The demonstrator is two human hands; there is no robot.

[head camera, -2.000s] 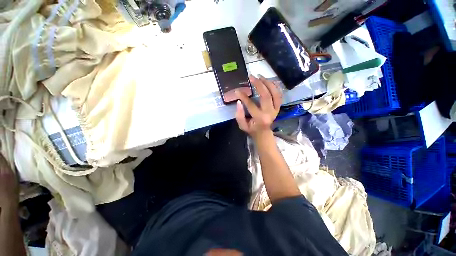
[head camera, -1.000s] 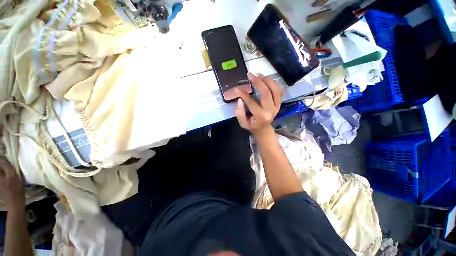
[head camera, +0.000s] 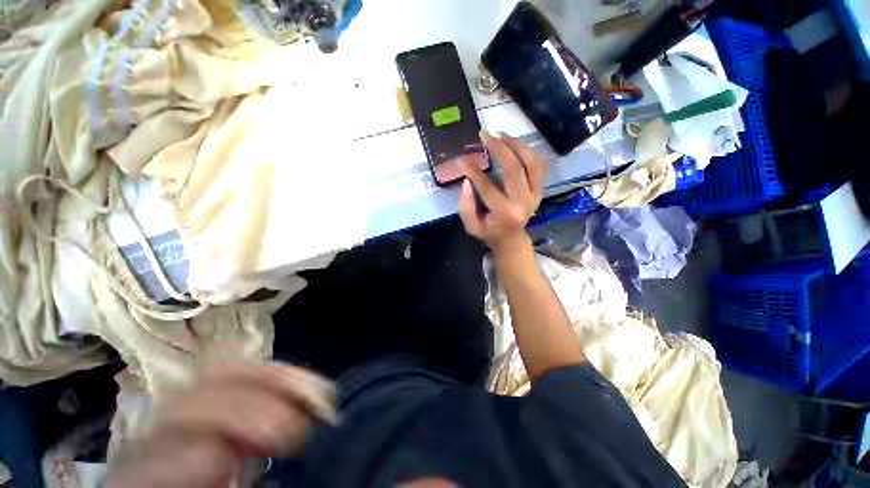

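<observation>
A dark phone (head camera: pixel 444 110) with a green block on its screen lies on the white machine table. My right hand (head camera: pixel 506 195) is at its lower end, a fingertip on the pinkish bottom of the screen, the fingers apart and not gripping it. My left hand (head camera: pixel 229 410) is strongly blurred, low at the left in front of my body; whether it holds anything cannot be told. The cream garment piece (head camera: pixel 229 191) is heaped on the table at the left and hangs over the front edge. It has puckered strips with pale lilac lines.
A glossy black device (head camera: pixel 548 81) lies right of the phone. The sewing machine's metal parts (head camera: pixel 320 19) are at the top. Scraps (head camera: pixel 634 181) hang at the right table end. Cream cloth (head camera: pixel 668 381) lies lower right. Blue crates (head camera: pixel 763 319) stand at the right, beside crumpled lilac cloth (head camera: pixel 658 243).
The hand at the far left edge has moved right and is now blurred in front of my body. My right hand stays at the phone. The view has shifted slightly.
</observation>
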